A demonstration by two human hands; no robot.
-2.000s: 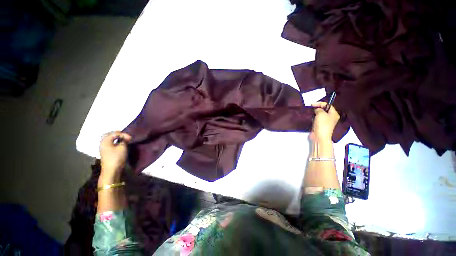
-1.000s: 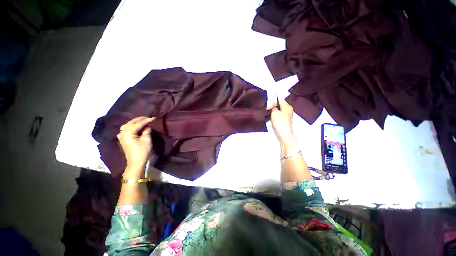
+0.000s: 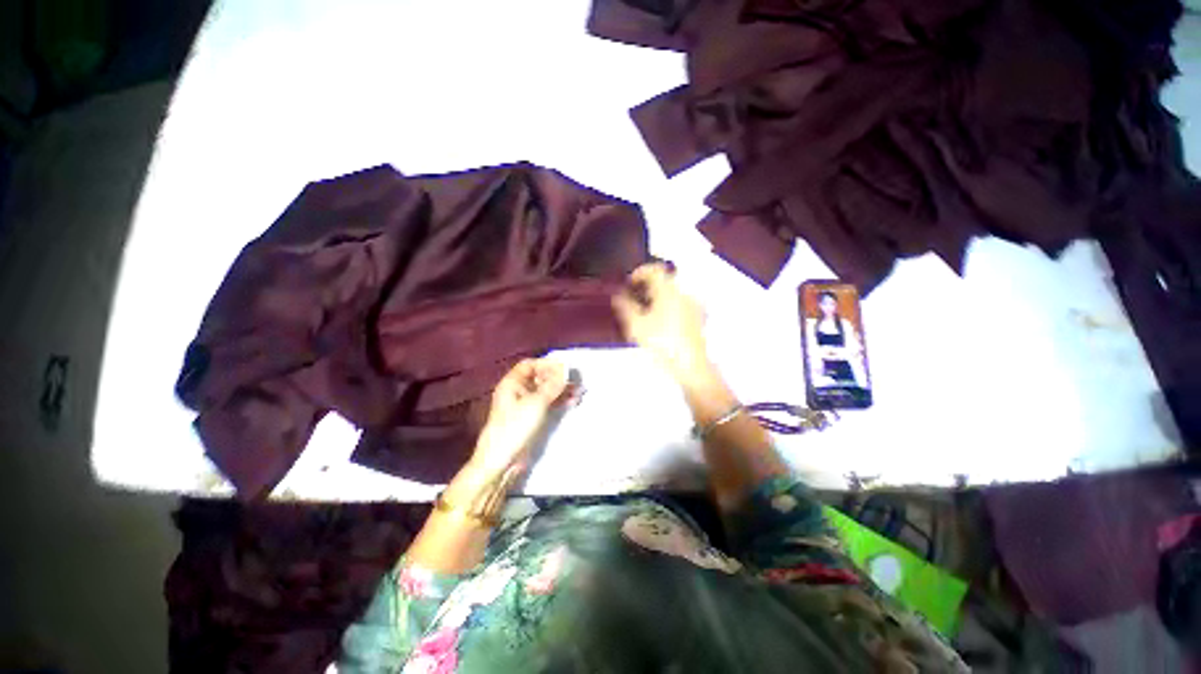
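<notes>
A dark maroon garment [image 3: 448, 290] lies spread and creased on the white table. My right hand [image 3: 663, 316], blurred, is curled at the garment's right end. A dark bit shows among its fingers, likely the thread snips [image 3: 645, 292], mostly hidden. My left hand [image 3: 524, 402] is curled over the table just below the garment's lower right edge, off the cloth. A small dark spot shows by its fingertips; I cannot tell whether it holds anything.
A heap of maroon garments [image 3: 896, 132] lies at the far right. A lit smartphone [image 3: 835, 345] with a dark wrist strap [image 3: 777, 419] lies right of my right hand. A bright green box or bag [image 3: 902, 573] is below the white table's near edge [image 3: 1027, 454].
My left hand has left the garment and moved right, close to my right hand. The view has shifted, so garment, heap and phone appear further left. The phone screen shows a different picture.
</notes>
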